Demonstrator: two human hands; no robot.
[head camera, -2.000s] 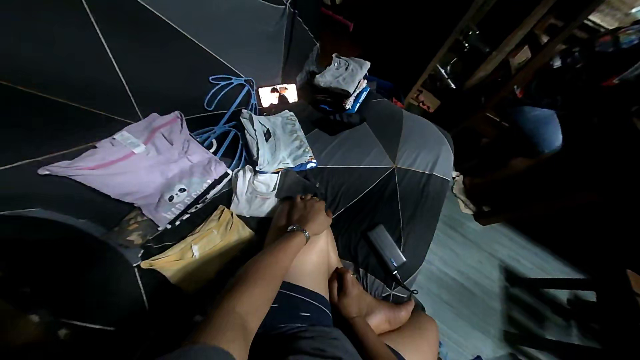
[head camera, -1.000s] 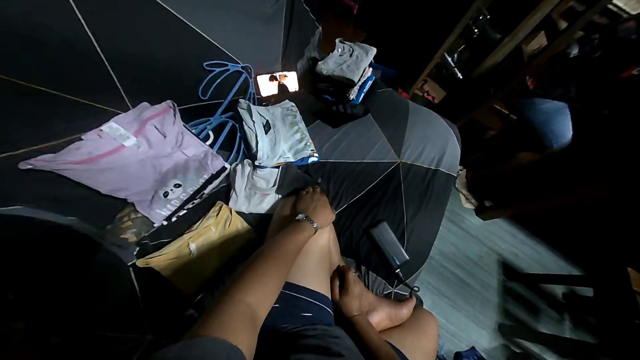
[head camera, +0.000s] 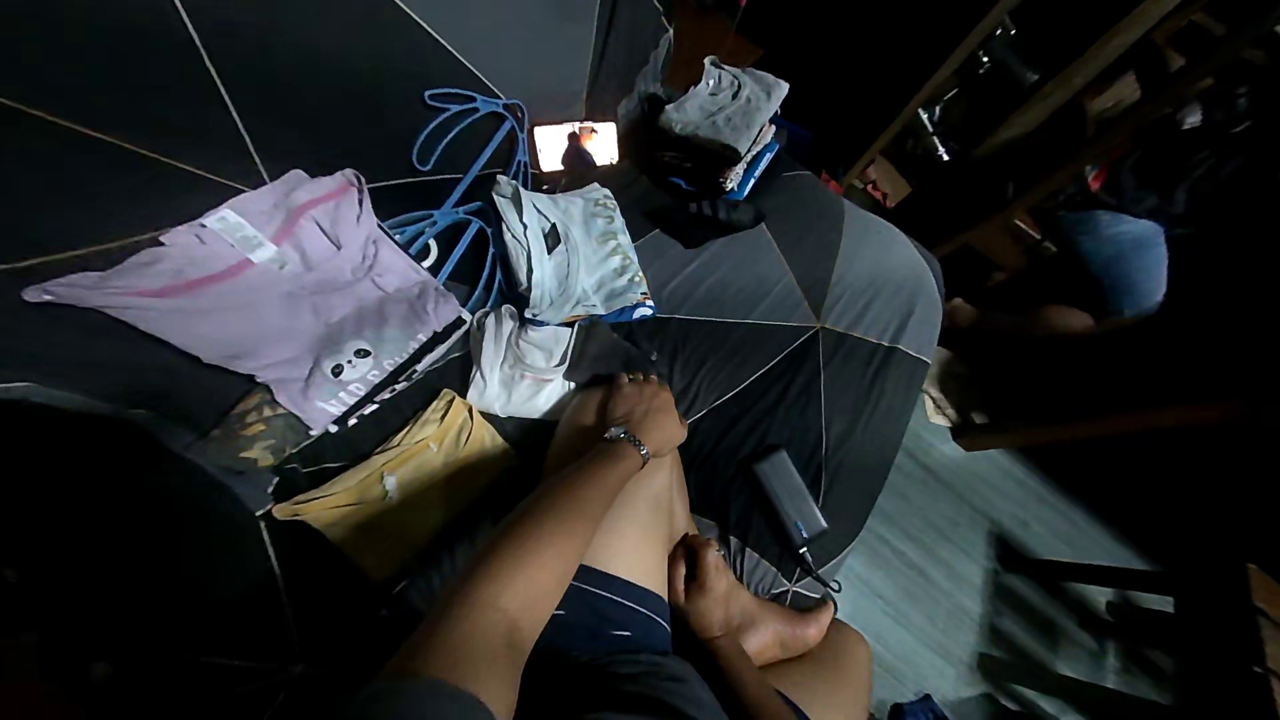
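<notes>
My left hand (head camera: 648, 415), with a metal bracelet or watch at its wrist, lies over my bent knee and shows nothing in it. My right hand (head camera: 700, 575) rests against my bare foot (head camera: 785, 622); its fingers are partly hidden. Left of the knee are a folded white garment (head camera: 520, 362) and a yellow one (head camera: 410, 480). A pink shirt with a panda print (head camera: 300, 285) lies spread farther left. Beyond the white garment sit a folded pale shirt (head camera: 578, 250) and blue plastic hangers (head camera: 465, 215).
A lit phone (head camera: 576, 146) and a stack of folded clothes (head camera: 725, 105) are at the back. A power bank (head camera: 790, 495) with a cable lies right of my leg on the grey and black cushioned seat (head camera: 870, 270). Wooden furniture (head camera: 1100, 430) stands over the floor at right.
</notes>
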